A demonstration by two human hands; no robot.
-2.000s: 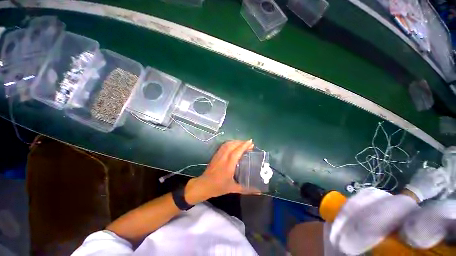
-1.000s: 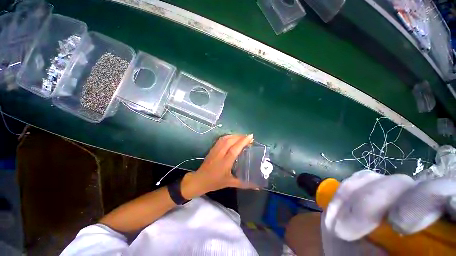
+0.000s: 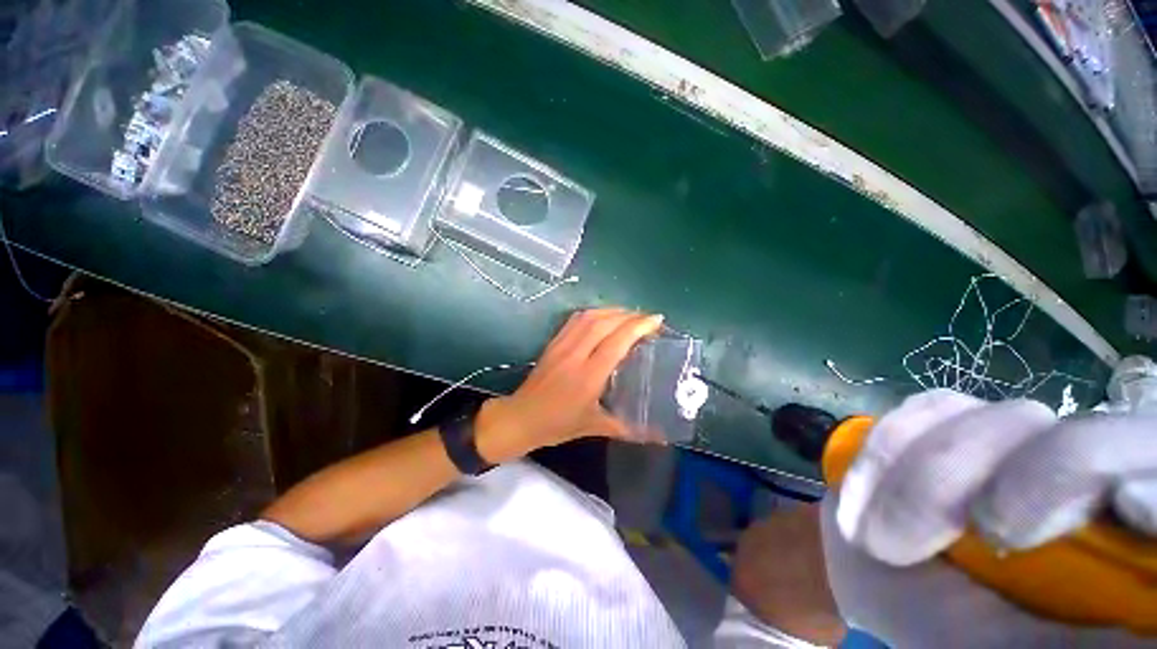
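My left hand [image 3: 571, 387], bare with a black wristband, is shut on a clear plastic housing [image 3: 653, 391] at the bench's front edge. A white plastic part [image 3: 690, 393] sits on the housing's right end face, and a wire lead [image 3: 470, 380] trails out to the left of the hand. My right hand [image 3: 964, 475], in a white glove, is shut on an electric screwdriver [image 3: 848, 444] with a yellow-orange barrel and black nose. Its long thin bit points left at the white part. Whether the tip touches a screw is too small to tell.
Tubs of white parts [image 3: 159, 114] and screws [image 3: 269, 159] stand at the upper left. Beside them lie two clear housings [image 3: 381, 159] with leads. A tangled wire bundle [image 3: 971, 361] lies at right. A pale rail [image 3: 761, 114] borders the belt. A carton [image 3: 165, 444] stands below left.
The view has shifted, so the bench items and tubs appear moved in the picture. Both hands keep their grips, with the screwdriver bit still at the white part.
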